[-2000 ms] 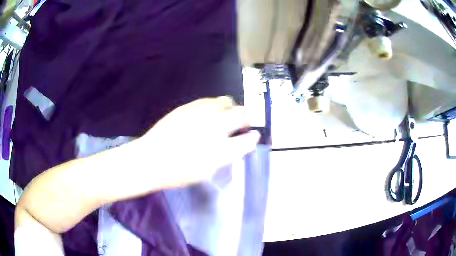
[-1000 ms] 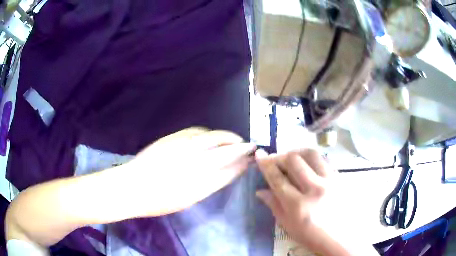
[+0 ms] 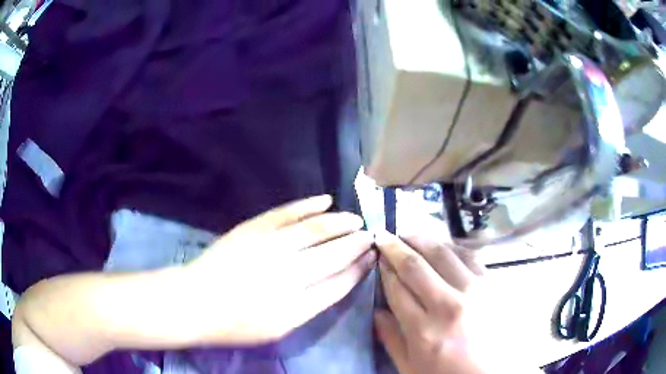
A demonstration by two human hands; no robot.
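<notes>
The dark purple jacket body (image 3: pixel 197 117) lies spread left of the cream machine head (image 3: pixel 431 124). A narrow grey placket strip (image 3: pixel 349 153) runs along its right edge. My left hand (image 3: pixel 292 270) lies over the cloth with its fingertips at this edge, below the head. My right hand (image 3: pixel 431 299) meets it from the right, and the fingertips of both hands pinch the edge together. A grey panel (image 3: pixel 328 354) lies under and below my hands. The needle and presser foot cannot be made out.
Scissors with black handles (image 3: pixel 582 299) lie on the white table (image 3: pixel 511 314) at the right. A curved shiny metal guard (image 3: pixel 600 109) is on the machine head. Dark cloth (image 3: pixel 621 354) shows beyond the table's edge at the lower right.
My right hand has come in from out of view and joined my left at the edge. The machine head appears larger and lower in view. A grey strip now shows along the jacket's edge.
</notes>
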